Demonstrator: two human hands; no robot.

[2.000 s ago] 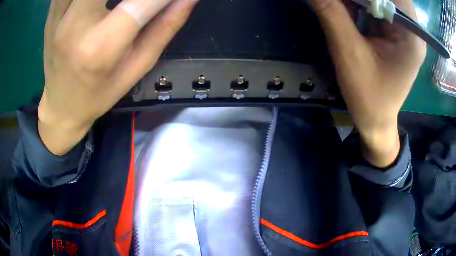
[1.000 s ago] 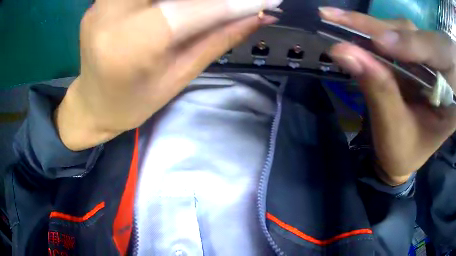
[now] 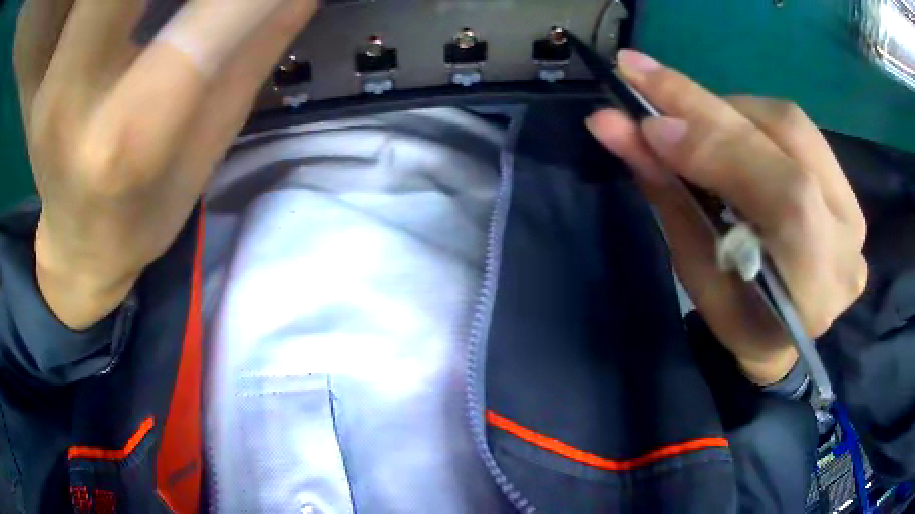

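The grey fixture bar (image 3: 416,48) lies across the top of the view, with several dark seats holding small shiny metal parts and copper-coloured bits. My right hand (image 3: 747,191) grips slim tweezers (image 3: 692,186) with a whitish band round the middle. Their dark tips are at the rightmost visible seat (image 3: 553,55). My left hand (image 3: 125,131) is over the bar's left end, with a white sleeve on one finger. Its fingertips are cut off by the top edge, so what they hold cannot be seen.
A green bench surface (image 3: 722,60) shows at the upper right, with a shiny clear tray (image 3: 888,50) at the corner. My dark, orange-trimmed jacket (image 3: 602,331) is close below the bar. Blue and wire-like items (image 3: 848,467) show at the lower right.
The tweezers have turned and their dark tips are now at a seat on the bar. My left hand has moved left in view. The bar's right end has come into view.
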